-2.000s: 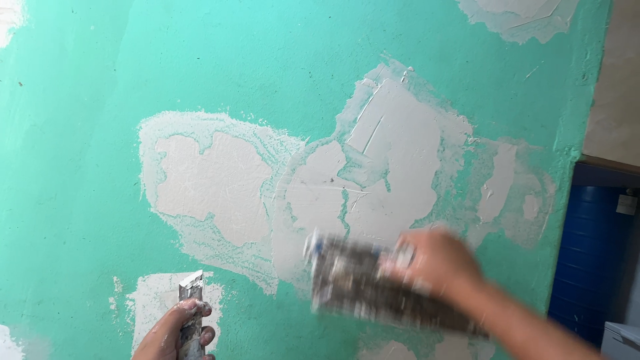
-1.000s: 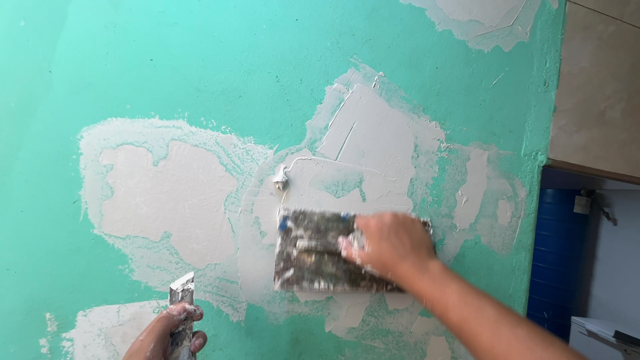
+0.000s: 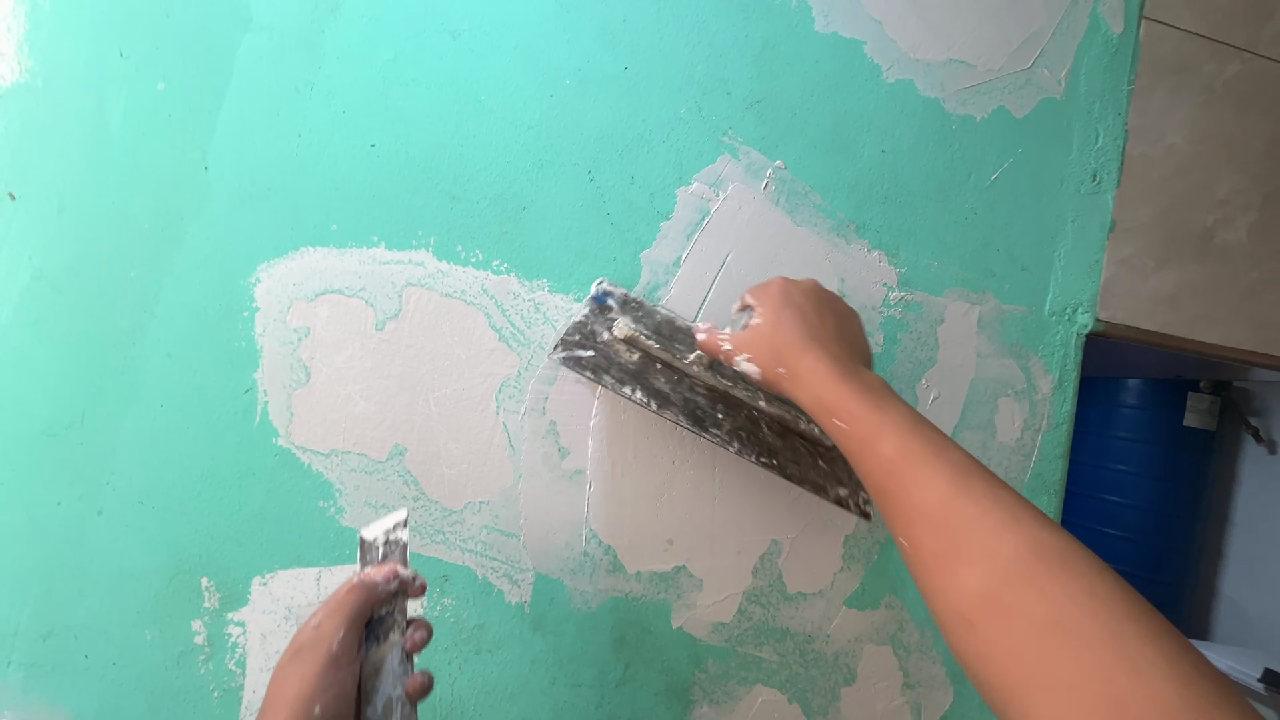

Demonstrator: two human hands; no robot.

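Observation:
My right hand (image 3: 795, 335) grips the handle of a wide, putty-smeared plastering trowel (image 3: 715, 405), which lies tilted over the central patch of pale filler (image 3: 660, 490) on a green painted wall (image 3: 420, 150). Fine ridges and a vertical line mark the filler around the blade. At the lower left, my left hand (image 3: 335, 640) is closed around a narrow putty-caked tool (image 3: 385, 610), whose tip bears white filler; its lower end runs out of view. Left of the trowel is another filler patch (image 3: 410, 390) with rough edges.
More filler patches are at the top right (image 3: 970, 40) and bottom (image 3: 875, 685). The wall ends at a vertical edge on the right, beside beige tiles (image 3: 1195, 190). Below the tiles stands a blue cylindrical container (image 3: 1135, 480) in a recess.
The trowel has turned from nearly level to a slant, its left end now higher, and has moved up over the central patch. The filler blob seen above it a second ago is no longer visible.

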